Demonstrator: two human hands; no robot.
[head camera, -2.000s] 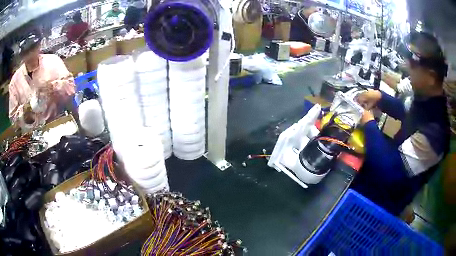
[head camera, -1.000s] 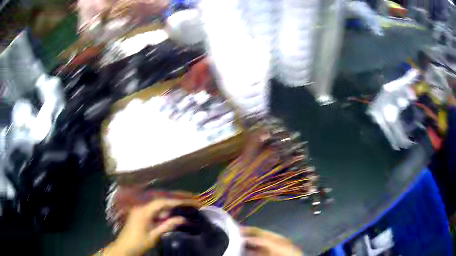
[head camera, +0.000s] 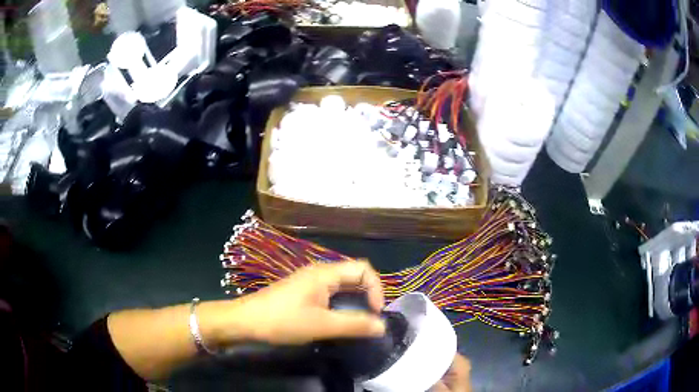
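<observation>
My left hand (head camera: 314, 302) comes in from the left, a bracelet on its wrist, and grips a black housing shell (head camera: 356, 341) at the bottom centre. A white round cover (head camera: 429, 348) sits around or against the shell's right side. My right hand (head camera: 458, 374) shows only as fingertips behind the cover's lower right edge, holding it; the rest is hidden. The shell's lower part is blurred. The bundle of red, yellow and purple wire leads (head camera: 475, 268) lies just beyond the hands.
A cardboard tray box (head camera: 368, 220) of small white parts stands behind the wires. Black shells (head camera: 146, 153) are heaped at left, with white brackets (head camera: 157, 65) beyond. Stacked white covers (head camera: 513, 92) and a pale post (head camera: 632, 130) stand at right. A blue crate edge (head camera: 648, 380) shows lower right.
The view has swung left and down since the first frame, where no hand of mine showed. Since the second, my left hand has moved over the shell and the white cover faces more sideways.
</observation>
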